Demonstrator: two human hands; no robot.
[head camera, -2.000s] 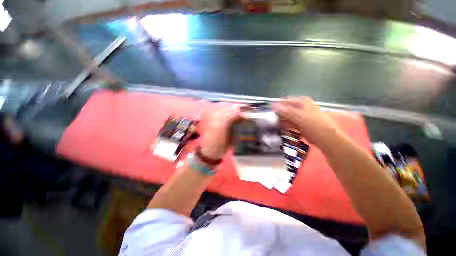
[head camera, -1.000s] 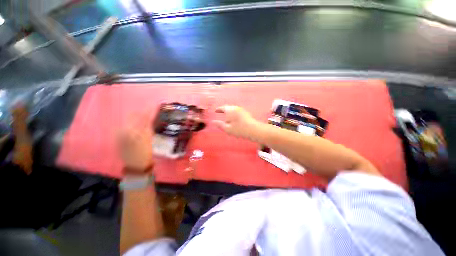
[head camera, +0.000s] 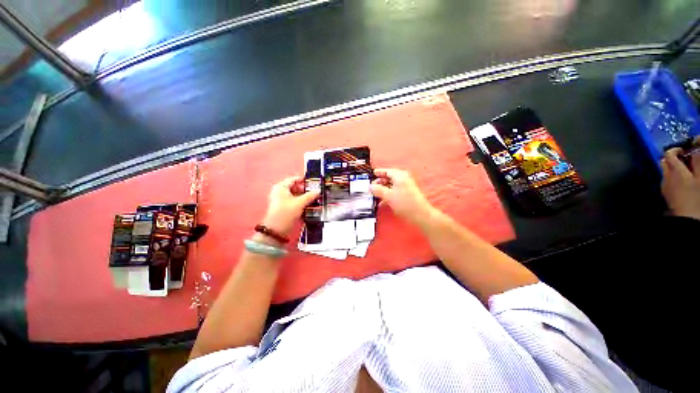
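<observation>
Black carton blanks (head camera: 349, 188) with orange stripes and white flaps lie in front of me on the red mat (head camera: 414, 138). My left hand (head camera: 295, 201) holds their left edge and my right hand (head camera: 390, 192) holds their right edge, with fingers partly hidden at the sides. White flaps point toward me below the hands. A second group of black cartons (head camera: 153, 239) with white flaps lies on the mat at the left, apart from my hands.
A carton pile with an orange-yellow picture (head camera: 537, 157) lies right of the mat. A blue tray (head camera: 628, 104) holds small shiny pieces. Another person's hand (head camera: 681, 180) is at the right edge. A metal rail (head camera: 322, 113) runs behind the mat. Clear tape (head camera: 201, 288) is at the seam.
The view has turned right, bringing in the blue tray. My hands, apart and seemingly empty one second ago, are now both on the blanks in front of me.
</observation>
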